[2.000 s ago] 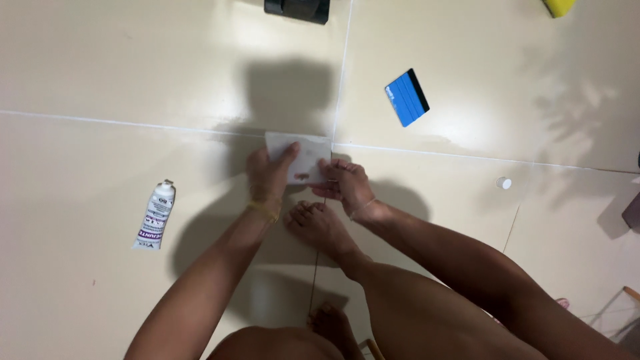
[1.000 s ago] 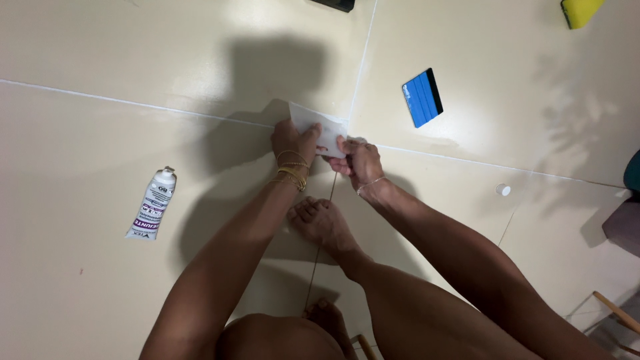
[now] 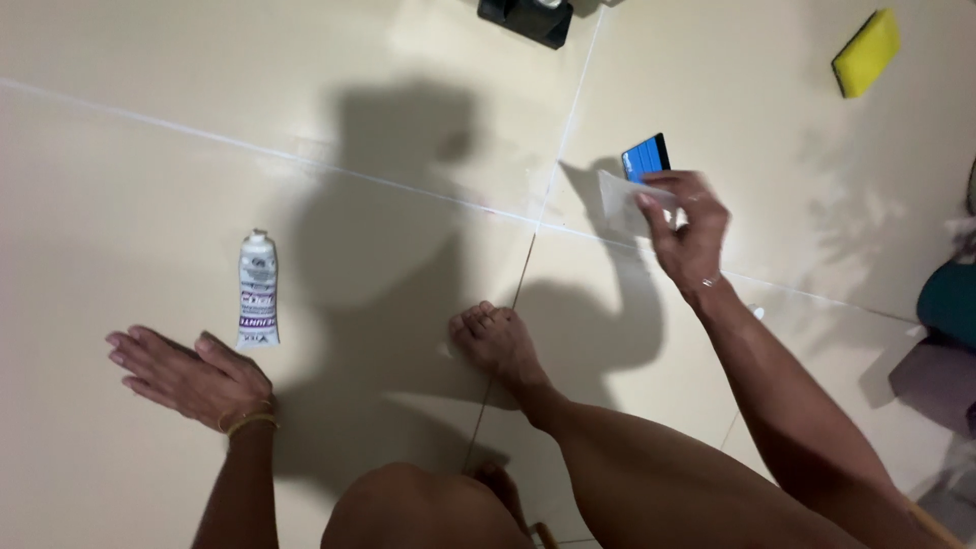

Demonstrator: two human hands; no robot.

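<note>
Between its thumb and fingers my right hand [image 3: 686, 221] holds a thin, translucent white sheet [image 3: 621, 204] above the floor tiles. Just behind that sheet lies a blue card with a black edge [image 3: 644, 156], partly hidden by it and by my fingers. My left hand [image 3: 194, 377] is palm down at the left with nothing in it, fingers spread a little. Beside it, just up and to the right, a white and purple squeeze tube of grout [image 3: 258, 293] lies with its cap pointing away from me.
White grout lines [image 3: 366, 179] cross the beige tiles. A yellow sponge [image 3: 869, 53] lies at the upper right and a black object [image 3: 530, 19] at the top. A small white cap [image 3: 756, 311] is partly behind my right forearm. My bare foot [image 3: 496, 339] stands near the middle.
My left hand has let go of the white sheet and moved left, near the tube. My right hand has moved to the right and up with the sheet, to the blue card.
</note>
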